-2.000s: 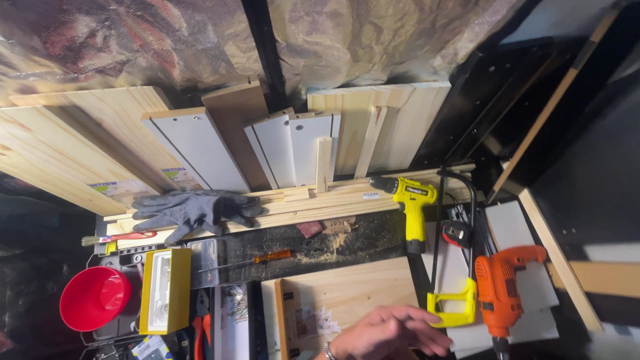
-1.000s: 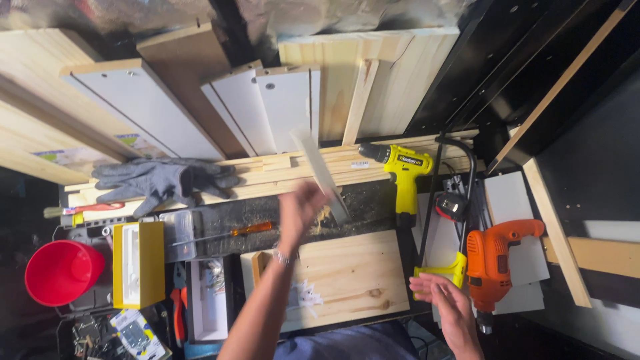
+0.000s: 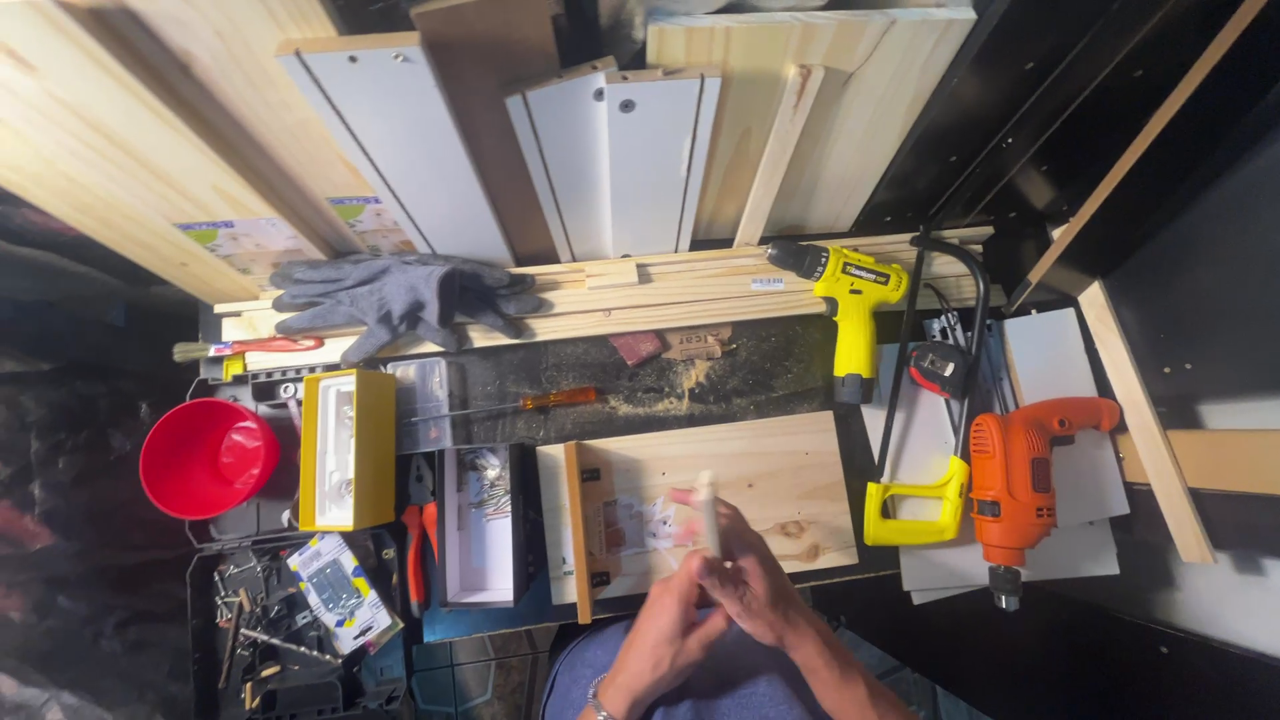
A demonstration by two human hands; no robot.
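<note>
A short pale wooden strip [image 3: 708,512] stands nearly upright between my hands, slightly blurred, above the pine board. My left hand [image 3: 672,632] closes its fingers around the strip's lower end, while my right hand [image 3: 745,575] has its fingers against its side; the exact grip is partly hidden. Beneath them is the pine board [image 3: 790,455], with a narrow wooden batten [image 3: 577,535] across its left part. Left of it sits an open box [image 3: 480,570] of screws. A screwdriver [image 3: 558,398] with an orange handle lies behind the board.
Gray work gloves [image 3: 405,295] lie on long wooden strips [image 3: 690,290]. On the right are a yellow cordless drill [image 3: 855,310], a hacksaw [image 3: 915,510], a tape measure [image 3: 940,368] and an orange drill [image 3: 1010,480]. Pliers [image 3: 416,545] and a red bowl [image 3: 205,460] are at left.
The wooden strip leaned upright by the long strips two seconds ago; my left hand held it near there one second ago. It is now over the board, where my right hand has come in from the right.
</note>
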